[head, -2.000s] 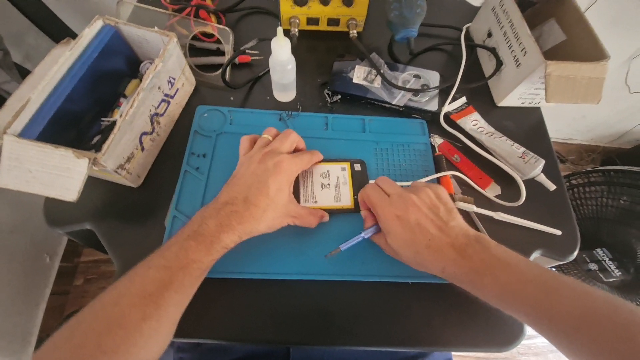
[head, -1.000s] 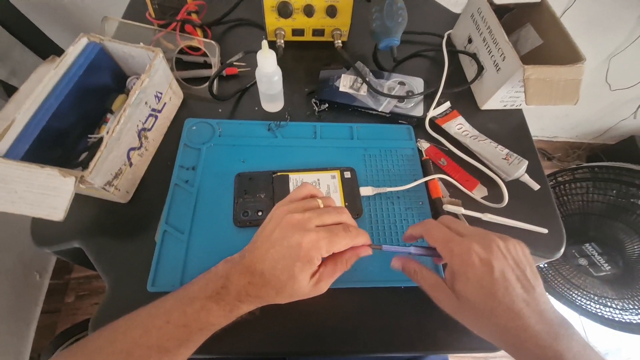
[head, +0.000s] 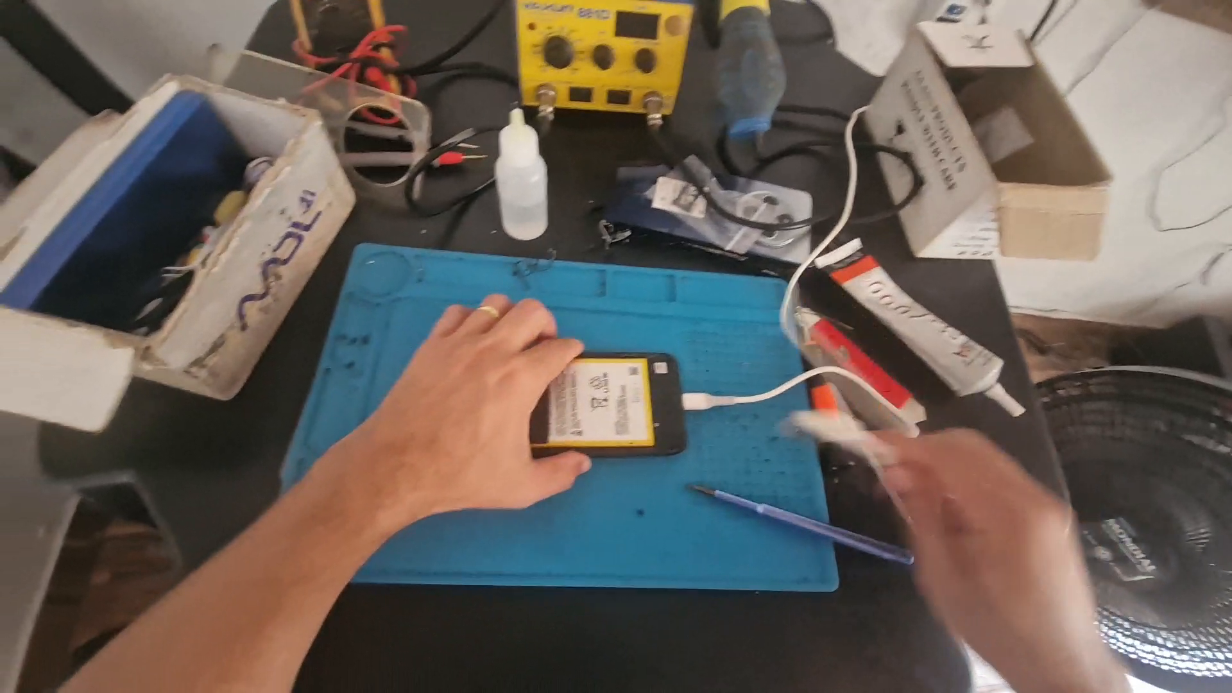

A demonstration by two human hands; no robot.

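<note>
An opened smartphone [head: 668, 409] with its battery [head: 602, 402] exposed lies on a blue silicone work mat [head: 577, 529]. My left hand [head: 481, 414] grips the phone across its left part, thumb and fingers on its long edges, and hides that end. A white charging cable [head: 760, 395] is plugged into the phone's right end. Blurred by motion, my right hand [head: 991, 520] is right of the mat, shut on a white-tipped brush-like tool [head: 837, 430]. A blue screwdriver [head: 799, 520] rests on the mat's lower right, its handle end past the edge.
Behind the mat stand a plastic dropper bottle [head: 523, 183] and a yellow soldering station [head: 604, 58]. A worn carton [head: 279, 260] is at left, another carton [head: 948, 164] at back right. Near the right edge lie a glue tube [head: 924, 327] and a red tool [head: 857, 361]. A black fan [head: 1136, 520] is beyond.
The blue screwdriver, between my hands one second ago, now lies on the mat. My left hand has gone back onto the phone. My right hand has taken up the white tool from beside the mat.
</note>
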